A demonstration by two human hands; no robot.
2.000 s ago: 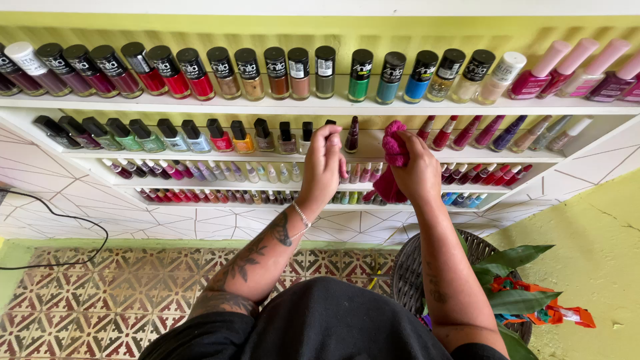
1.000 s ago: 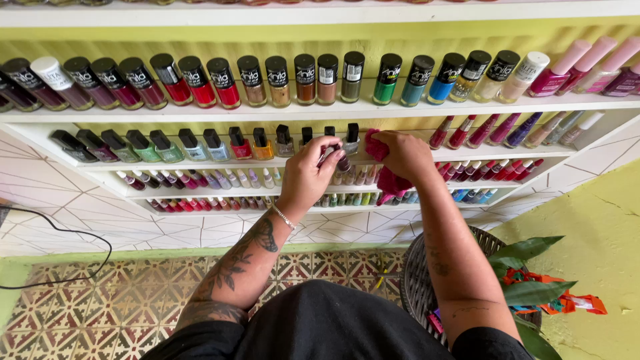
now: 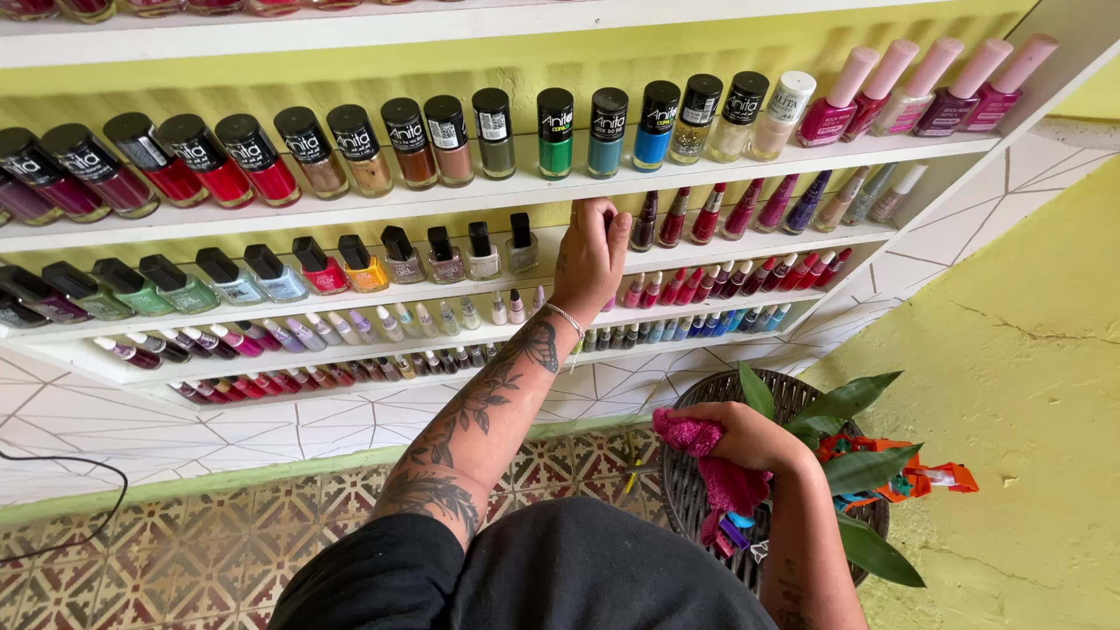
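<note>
My left hand [image 3: 595, 249] reaches onto the second visible full shelf, between a grey nail polish bottle [image 3: 522, 247] and a dark red nail polish bottle [image 3: 645, 223]. Its fingers are partly hidden behind the back of the hand, so I cannot tell whether they hold a bottle. Lower down on the right, my right hand [image 3: 744, 433] grips a bunched magenta cloth [image 3: 726, 477], which hangs over a dark woven basket or table. Above my left hand, a green nail polish bottle [image 3: 556, 136] stands on the shelf in a row of black-capped bottles.
White wall shelves [image 3: 385, 206] carry many nail polish bottles in rows, with smaller bottles lower down. A round dark woven stand [image 3: 700, 394] with a leafy plant [image 3: 875, 472] and an orange item [image 3: 936, 479] is at the lower right. A black cable [image 3: 118, 499] hangs at left.
My right hand has moved down and away from the shelf with the magenta cloth. My left hand has moved from in front of the shelf to a spot between the bottles.
</note>
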